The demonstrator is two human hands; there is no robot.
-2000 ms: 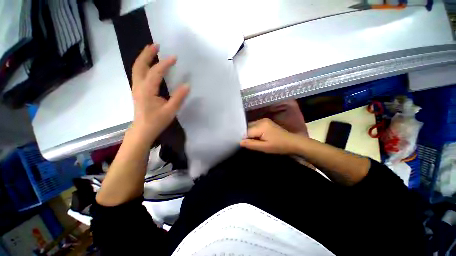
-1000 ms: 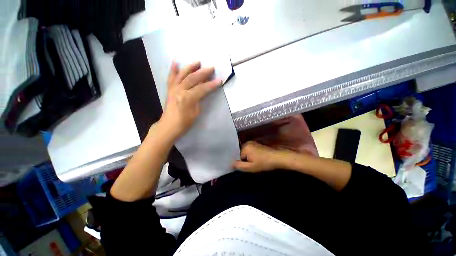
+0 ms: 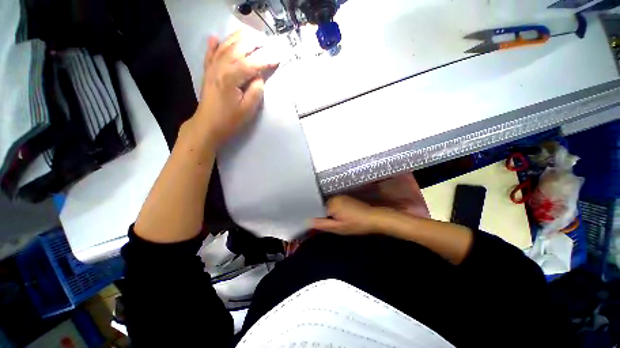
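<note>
A pale grey-white panel (image 3: 272, 163) lies over the table's front edge, its lower end hanging towards my lap. A black strip (image 3: 160, 75) shows along its left side. My left hand (image 3: 234, 85) lies flat on the panel's upper part, fingers spread, just left of the needle area. My right hand (image 3: 347, 215) pinches the panel's lower right edge below the table edge; its thumb shows, the other fingers are partly hidden. The presser foot area (image 3: 289, 34) and a blue knob-like attachment (image 3: 328, 35) stand at the top edge, beyond the panel.
Thread snips (image 3: 510, 37) lie at the upper right. Stacked bundles (image 3: 85, 92) stand at the left. A silvery ruler strip (image 3: 469, 136) runs along the table's front edge. Below are a phone (image 3: 468, 205), red-handled scissors (image 3: 520, 178), a plastic bag (image 3: 556, 194) and a blue crate (image 3: 61, 268).
The panel's upper end and my left hand have moved up and left towards the machine. The needle area and blue attachment have come further into view. My right hand stays at the panel's lower edge.
</note>
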